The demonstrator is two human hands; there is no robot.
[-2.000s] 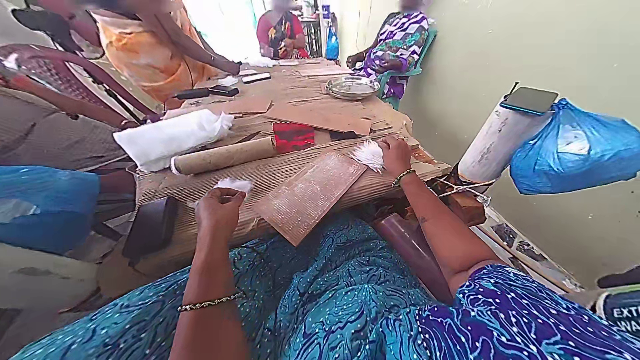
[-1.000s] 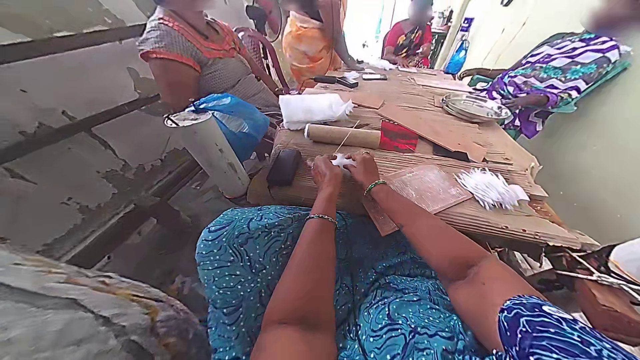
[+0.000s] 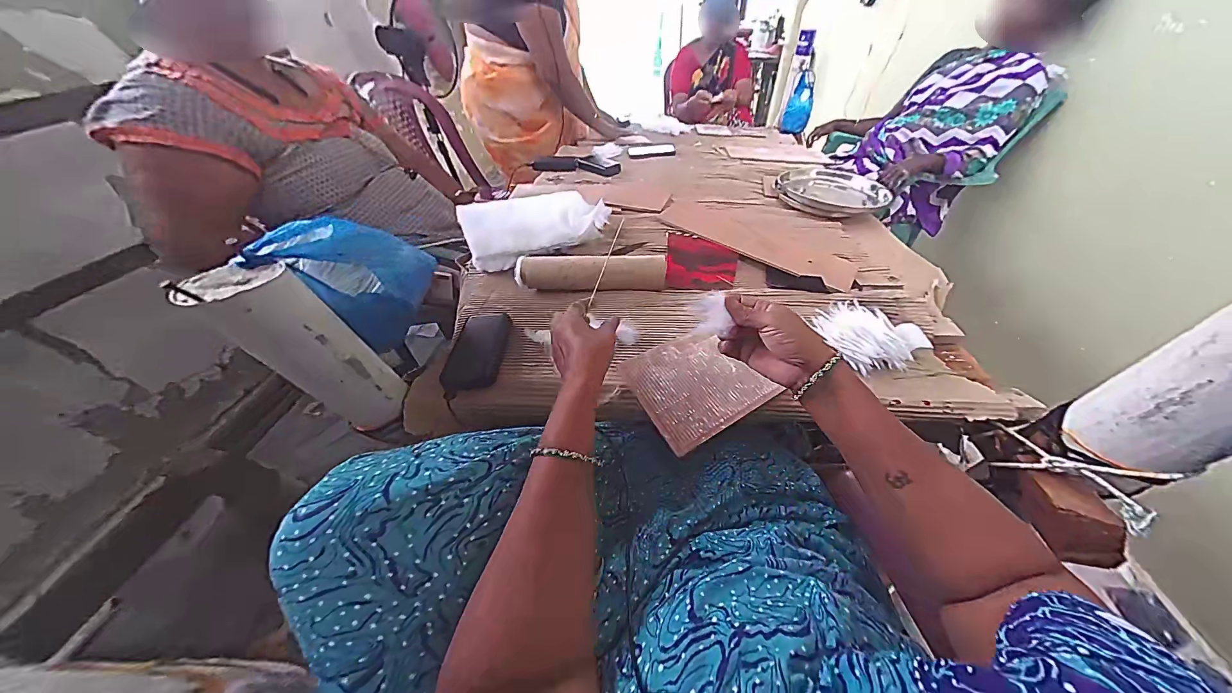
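Observation:
My left hand [image 3: 583, 345] is closed on a thin stick [image 3: 606, 265] that points up and on a bit of white cotton [image 3: 626, 332]. To its right, my right hand [image 3: 770, 337] pinches a tuft of white cotton [image 3: 712, 315] above a ribbed tan board [image 3: 703, 393], which overhangs the table's near edge. A pile of white cotton wicks [image 3: 866, 335] lies just right of my right hand. Behind my hands are a cardboard tube [image 3: 592, 272], a red patterned piece [image 3: 701, 261] and a roll of white cotton [image 3: 529, 229].
Corrugated cardboard [image 3: 914, 390] covers the table. A black case [image 3: 477, 352] lies at its near left, steel plates [image 3: 834, 192] at the back right. A blue plastic bag [image 3: 337, 269] and a pale pipe [image 3: 298, 337] stand left. Several people are around the table.
My hands, close together one second ago, are now apart, the right one farther right with a cotton tuft. The view has swung strongly between frames.

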